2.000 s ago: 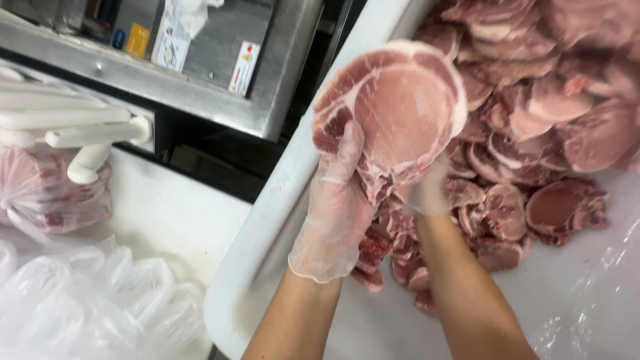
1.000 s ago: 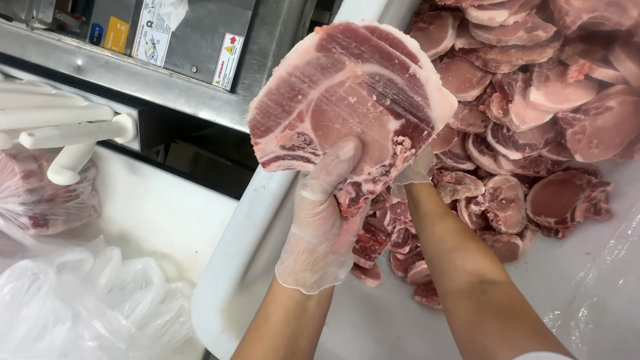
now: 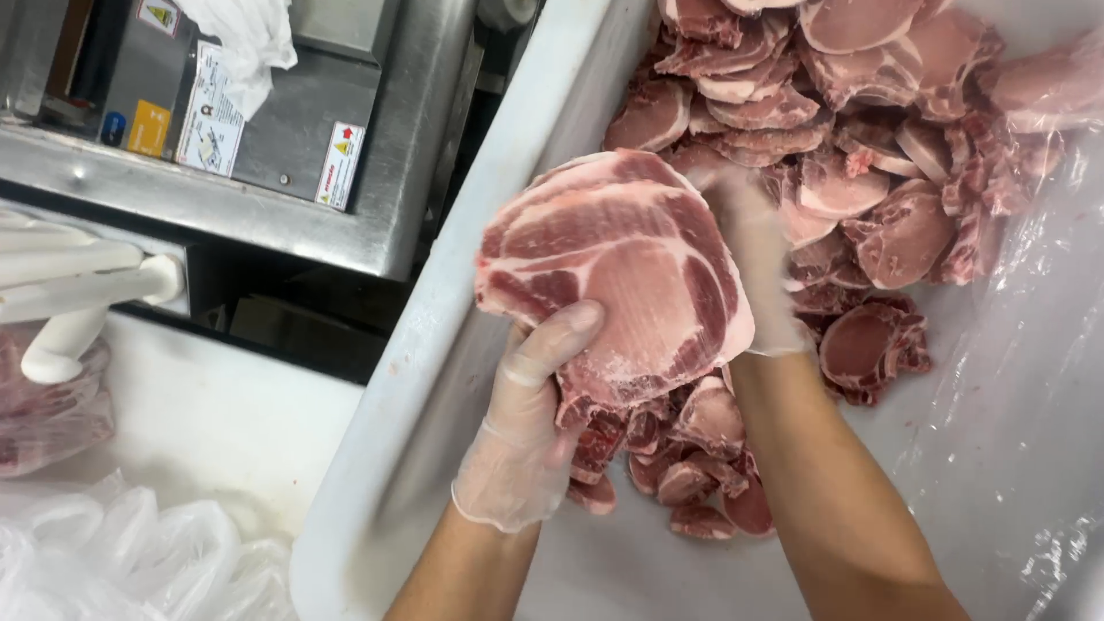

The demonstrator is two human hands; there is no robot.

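Observation:
My left hand [image 3: 530, 414], in a clear disposable glove, grips a stack of raw bone-in pork chops [image 3: 638, 276], its thumb across the top chop. Just right of that stack is my right hand [image 3: 755, 250], gloved too and blurred, its fingers partly hidden behind the meat; whether it holds anything cannot be told. Beneath both hands, a large pile of cut pork chops [image 3: 901, 233] lies in a white plastic tub [image 3: 414, 345].
A stainless steel machine [image 3: 345, 233] with warning labels stands at the upper left. White plastic bags [image 3: 129, 552] lie on a white surface at the lower left, near bagged meat [image 3: 52, 414] and white tubular handles [image 3: 78, 285]. Clear plastic film [image 3: 1018, 345] lines the tub's right side.
More than one chop now shows in my left hand, where a single chop was seen two seconds ago. My right hand has moved up along the right side of the held meat.

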